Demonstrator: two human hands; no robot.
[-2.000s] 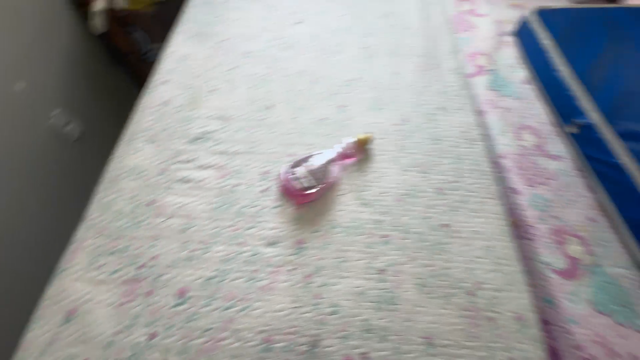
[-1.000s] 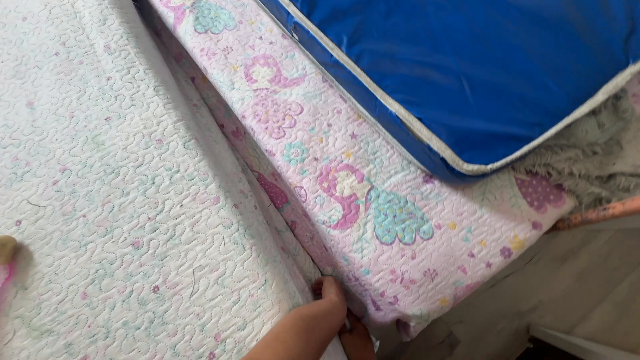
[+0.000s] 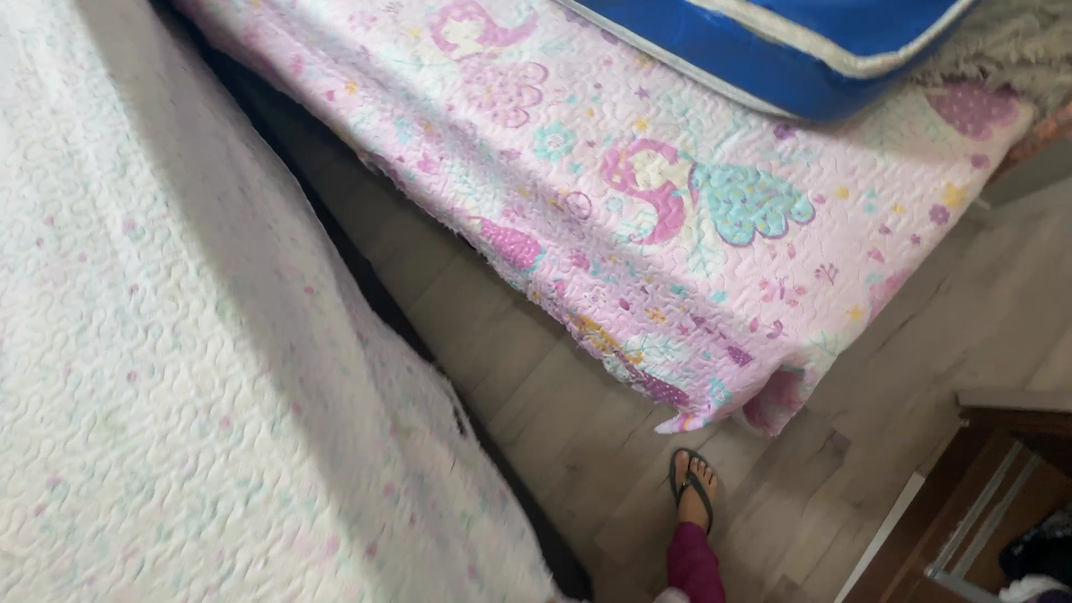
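Note:
Neither of my hands can be clearly made out; only a small pale patch shows at the bottom edge, which I cannot identify. A white quilted cover with faint pink and green specks point(image 3: 167, 352) fills the left side, its edge hanging down. Across a gap, a pink quilted bedspread printed with fairy figures point(image 3: 569, 193) drapes over another bed, its corner folded. On that bedspread lies a blue vinyl mattress with white piping point(image 3: 754, 59).
Wood-look flooring point(image 3: 536, 352) shows in the gap. A foot in a dark flip-flop point(image 3: 692, 490) stands there below a maroon trouser leg. At the lower right is a brown wooden open drawer or cabinet point(image 3: 963, 511) with dark and white cloth inside.
A gap showing the floor has opened between the two covered beds. The hand that was at the bedspread's lower edge is gone from there.

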